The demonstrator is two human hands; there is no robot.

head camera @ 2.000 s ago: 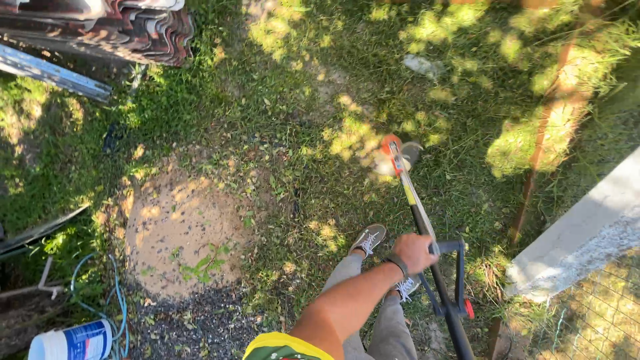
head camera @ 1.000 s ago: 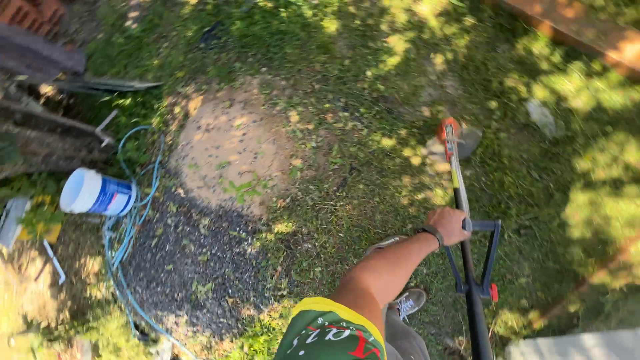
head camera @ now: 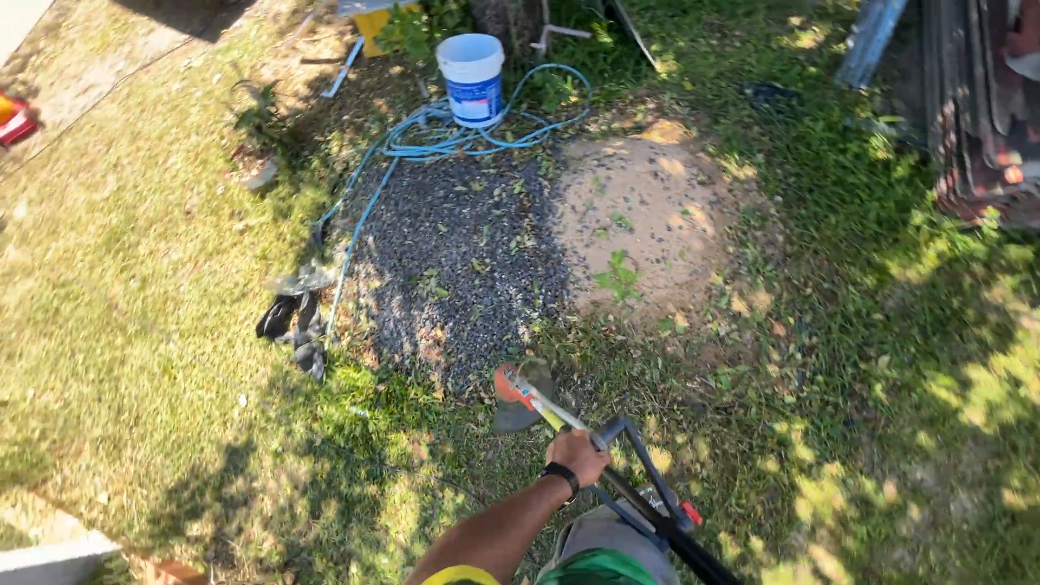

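My left hand (head camera: 578, 457), with a dark band on its wrist, grips a string trimmer (head camera: 697, 552) near its angular black loop handle. From the hand the shaft runs down to the right and leaves the frame's bottom edge. At the upper end, the orange trimmer head (head camera: 513, 385) and its round, blurred cutting area are over grass by the near edge of a dark gravel pile (head camera: 467, 268). A red part sits on the shaft side of the loop handle. My right hand is outside the view.
Beyond the gravel, a white and blue bucket (head camera: 474, 101) stands among coils of light blue hose (head camera: 422, 151). A sand mound (head camera: 650, 211) adjoins the gravel. Black crumpled items (head camera: 307, 329) lie left, near a potted plant (head camera: 258, 172). Stacked corrugated sheets (head camera: 971, 106) are at upper right.
The view has turned strongly. The trimmer head, earlier over grass away from the piles, is now beside the gravel's near edge. My left hand has kept its grip on the trimmer.
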